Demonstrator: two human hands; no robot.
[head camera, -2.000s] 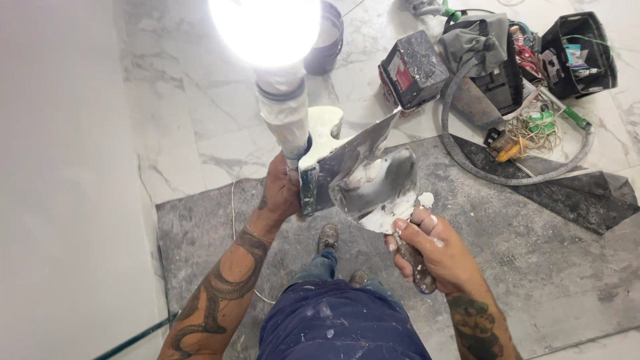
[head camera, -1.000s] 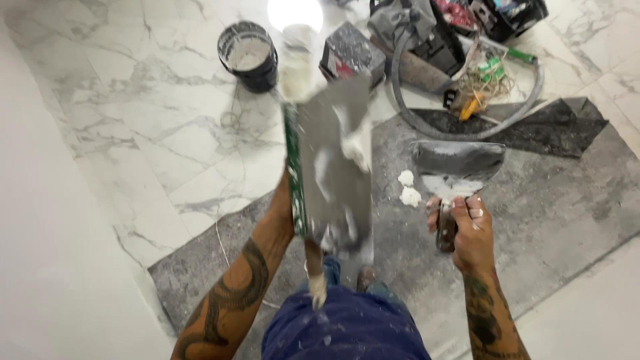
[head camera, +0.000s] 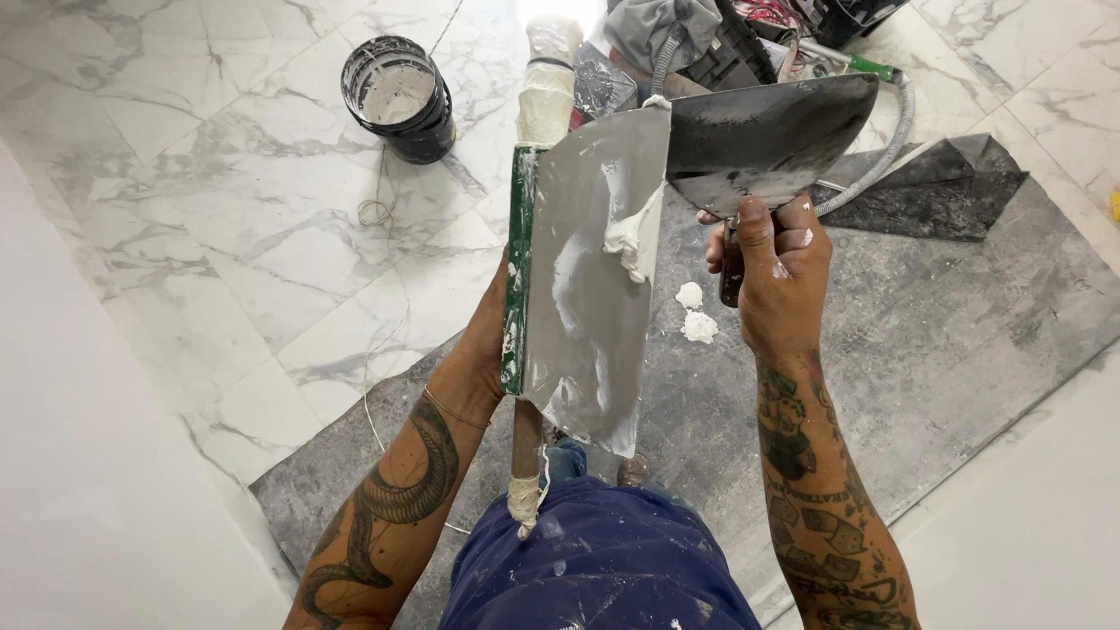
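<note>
My left hand, partly hidden behind the tool, holds a wide metal drywall blade with a green back edge. White joint compound clings to its right side. A taped pole with a bright lamp at its top stands behind the blade; whether my hand also grips it cannot be told. My right hand is closed round the handle of a broad taping knife, its face smeared with compound. The knife's left corner meets the upper right edge of the wide blade.
A black bucket of compound stands on the marble-look tiles. Grey sheeting covers the floor under me, with white blobs on it. A hose, a grey cloth and tool bins lie at the top. White walls flank both sides.
The taping knife was apart from the wide blade one second ago, to its right; now its corner meets the blade's edge. Two seconds ago the knife carried more compound.
</note>
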